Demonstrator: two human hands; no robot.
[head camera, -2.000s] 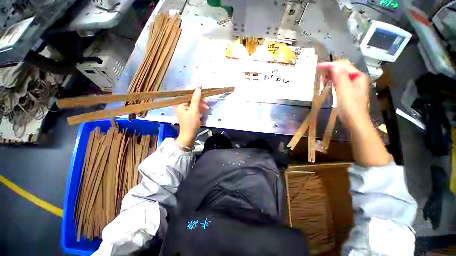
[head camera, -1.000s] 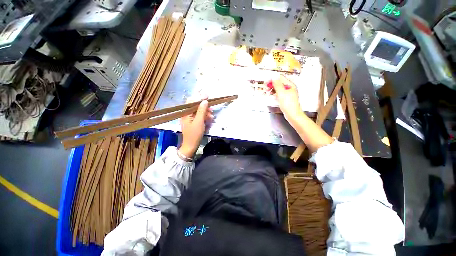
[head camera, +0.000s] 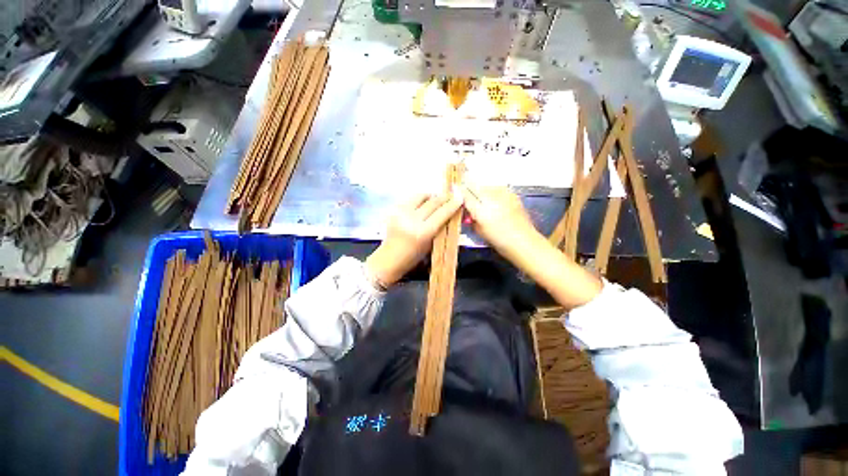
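Note:
Two brown straps (head camera: 437, 325) lie side by side and run from the white template (head camera: 390, 139) down over my lap. My left hand (head camera: 409, 234) holds them near their upper end from the left. My right hand (head camera: 497, 218) pinches the same end from the right, fingertips close to my left ones. A small red item shows by my right fingers, partly hidden. The strap tips rest over the template's front part, below its black marks. Yellow-orange clamp pieces (head camera: 511, 100) lie at the template's top, under the grey machine head (head camera: 465, 42).
A strap pile (head camera: 284, 130) lies at the table's left. Several straps (head camera: 642, 200) hang over the right front edge. A blue crate (head camera: 135, 372) of straps stands left of my lap, a cardboard box (head camera: 538, 372) of straps right. A control panel (head camera: 704, 72) stands back right.
The two straps have swung from pointing left to pointing down over my lap. My right hand has come from the right side to their upper end, beside my left hand.

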